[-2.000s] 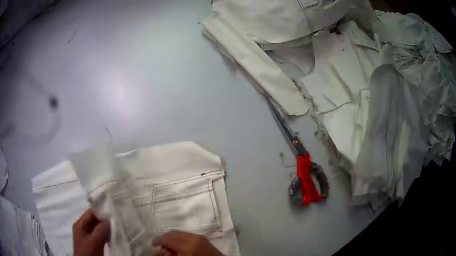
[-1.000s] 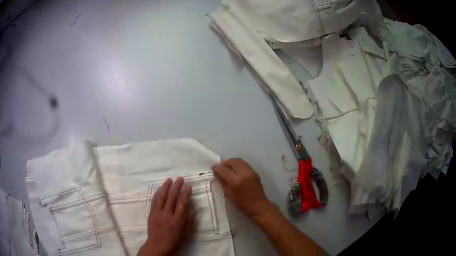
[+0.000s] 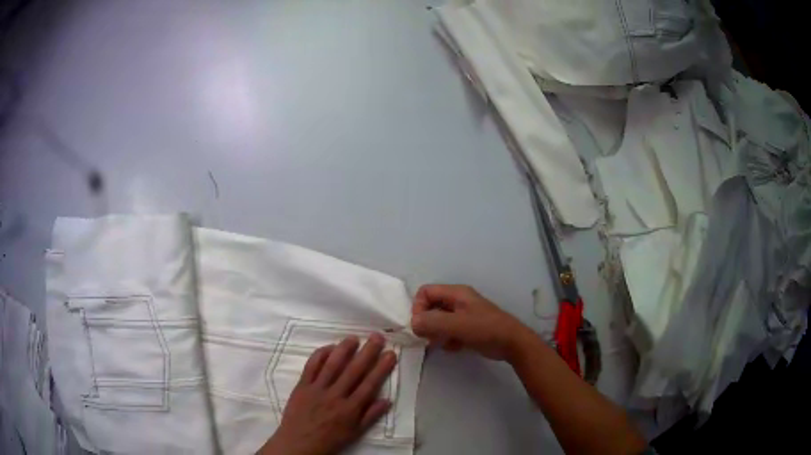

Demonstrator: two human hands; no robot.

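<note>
The white front panel [image 3: 285, 275] lies at the lower left, with a stitched patch pocket [image 3: 124, 355] on its left part and a second stitched pocket partly under my left hand. A fold or overlapping edge runs down between the two parts. My left hand [image 3: 338, 395] lies flat on the right pocket with its fingers spread. My right hand [image 3: 453, 320] pinches the panel's right edge near the pocket's upper corner. The fingertips hide what exactly is held there.
Tailor's shears [image 3: 566, 284] with red handles lie right of my right hand, handles partly behind my forearm. A long narrow cloth piece [image 3: 525, 115] and a rumpled white garment bundle [image 3: 658, 178] lie at the right. White offcuts [image 3: 20, 373] lie at the far left.
The lifted cloth was laid flat to the left. My left hand came to rest on the right pocket, and my right hand moved to the right edge and now pinches it. The view has shifted.
</note>
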